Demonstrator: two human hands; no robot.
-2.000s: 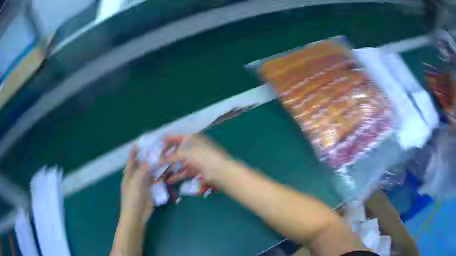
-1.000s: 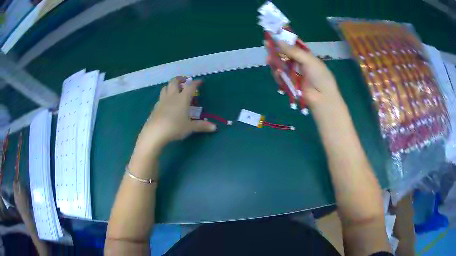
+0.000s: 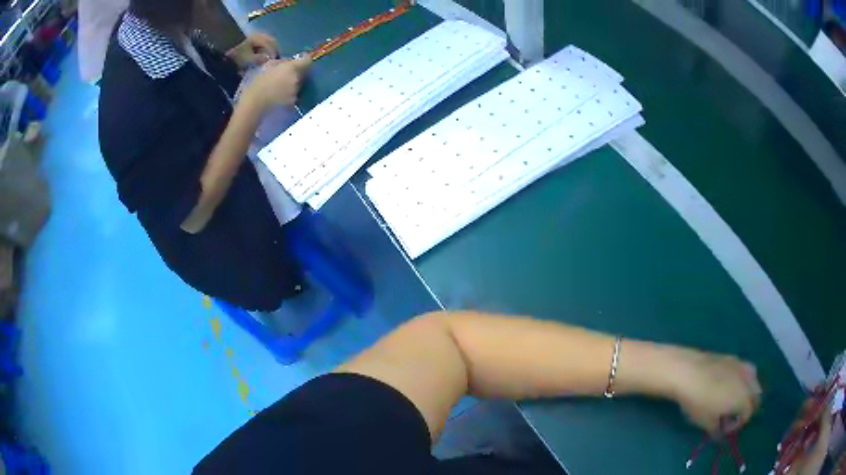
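My left hand (image 3: pixel 724 394), with a bracelet on the wrist, is at the lower right over the green bench. Its fingers are closed on small wired pieces; thin red wires (image 3: pixel 716 453) hang below it. My right hand (image 3: pixel 818 438) is cut off by the right edge, beside the left one. It holds a bundle of wired pieces (image 3: pixel 800 429) with red wires and white parts. The parts inside my left fist are hidden.
Two piles of white dotted sheets, one nearer (image 3: pixel 501 148) and one farther (image 3: pixel 371 107), lie on the bench (image 3: pixel 594 278). A person (image 3: pixel 185 158) sits at the left on a blue stool (image 3: pixel 320 278), hands at an amber strip (image 3: pixel 362 32). A pale rail (image 3: pixel 714 223) crosses the bench.
The view has swung left, bringing in the seated person and floor. The bag of amber strips has left view. My left hand, earlier spread over loose pieces, is now closed with red wires hanging from it.
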